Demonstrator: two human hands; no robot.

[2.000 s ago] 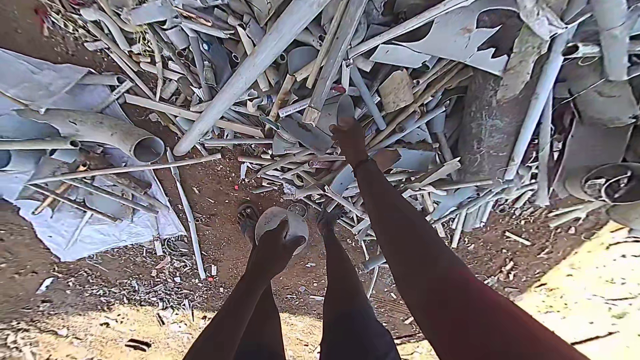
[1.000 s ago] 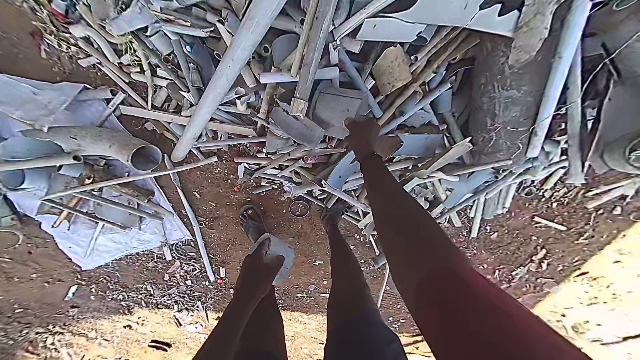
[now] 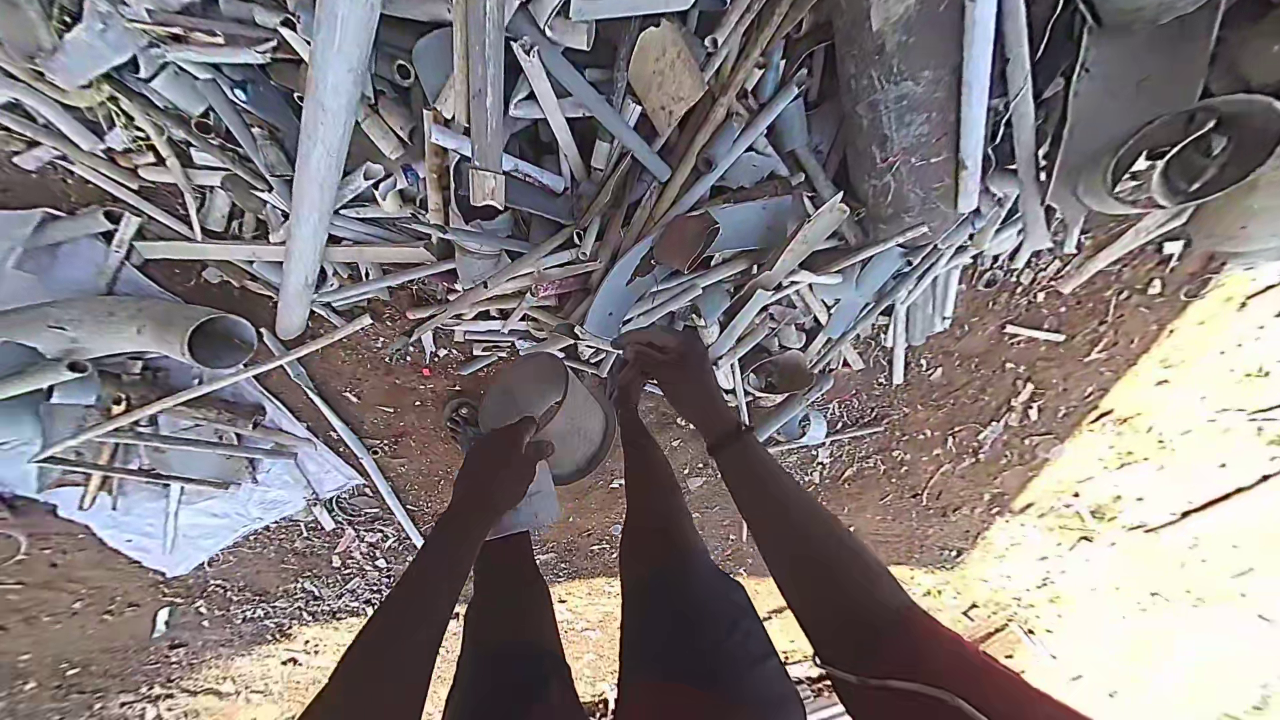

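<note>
My left hand (image 3: pixel 500 470) grips curved grey plastic pieces, with the thumb over the rim of a wide ring-like piece of pipe (image 3: pixel 582 430) held above the ground between my feet. A flat grey piece (image 3: pixel 530 500) hangs below the same hand. To the right, my right hand (image 3: pixel 675 370) is at the near edge of a heap of broken grey pipes, its fingers curled at a small rounded piece (image 3: pixel 640 338). Whether it grips that piece is hard to tell. A curved blue-grey shard (image 3: pixel 620 290) lies just beyond that hand.
A long thick grey pipe (image 3: pixel 325 170) slants over the heap at the upper left. On the left, a white sheet (image 3: pixel 190 535) bears a bent wide pipe (image 3: pixel 150 335) and thin strips. A rusty wide cylinder (image 3: pixel 897 110) and a broad round pipe end (image 3: pixel 1190 155) are at the right.
My right hand has come back from farther into the heap to its near edge. The wide ring-like piece now shows at my left hand, where a smaller grey piece showed one second ago.
</note>
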